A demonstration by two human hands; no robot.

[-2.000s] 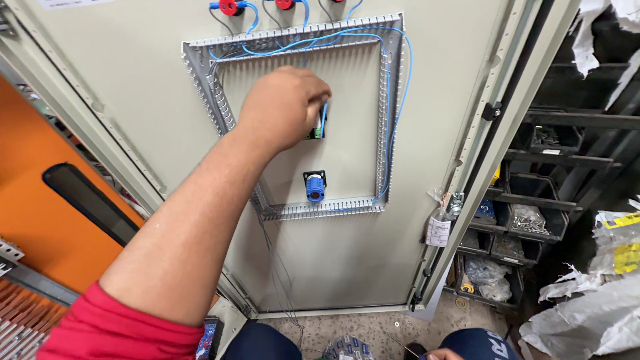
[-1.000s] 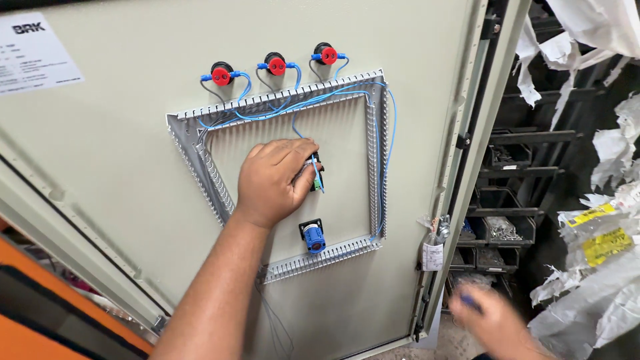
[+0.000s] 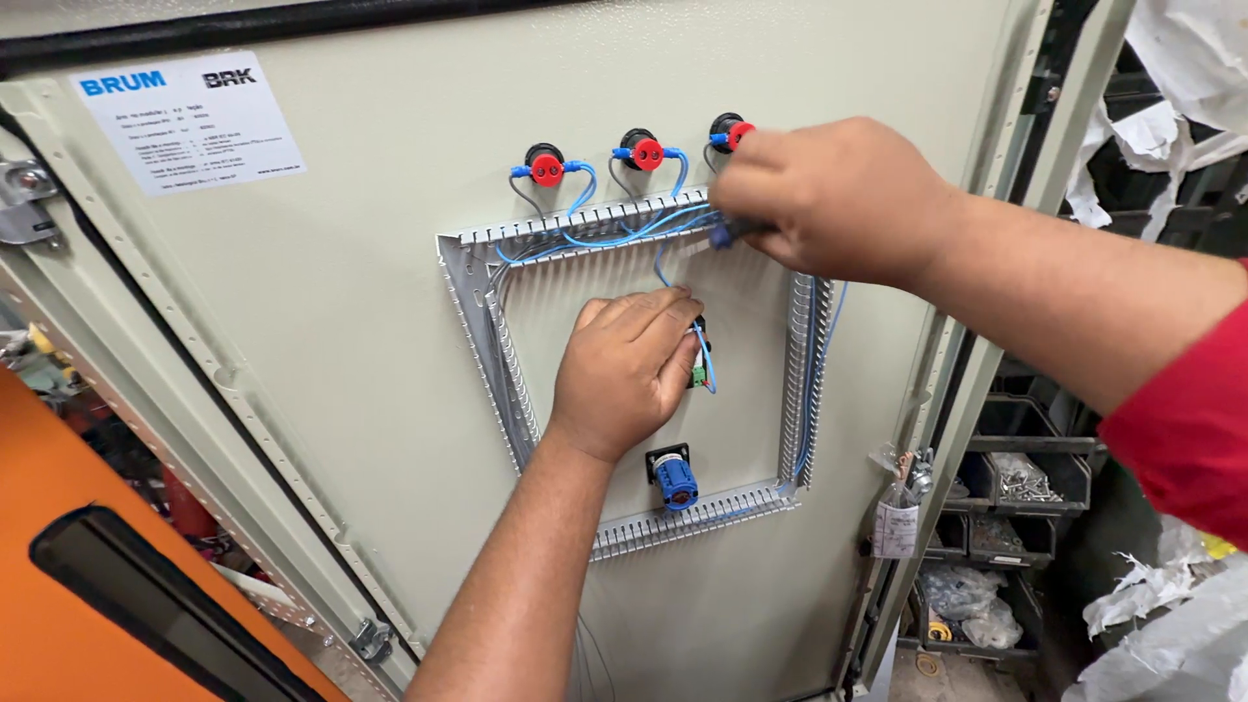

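My left hand (image 3: 629,370) pinches a blue wire (image 3: 710,361) at a small device with a green terminal block (image 3: 698,376), set in the grey metal cabinet door (image 3: 370,322). Above it and to the right, my right hand (image 3: 829,200) grips a blurred tool with a dark blue handle (image 3: 723,236), probably a screwdriver, near the slotted wiring duct (image 3: 624,213). Red round pilot-light or button backs (image 3: 547,170) with blue and grey wires line the door above the duct. A blue rotary switch body (image 3: 676,480) sits below my left hand.
Black parts bins (image 3: 1024,483) with screws and plastic bags stand at the lower right, beside torn white wrapping (image 3: 1170,643). An orange panel (image 3: 146,585) fills the lower left. A small bag with a label (image 3: 895,526) hangs at the door's right edge.
My right hand has come up from the lower right with the blue-handled tool to the top of the duct. My left hand remains at the terminal device.
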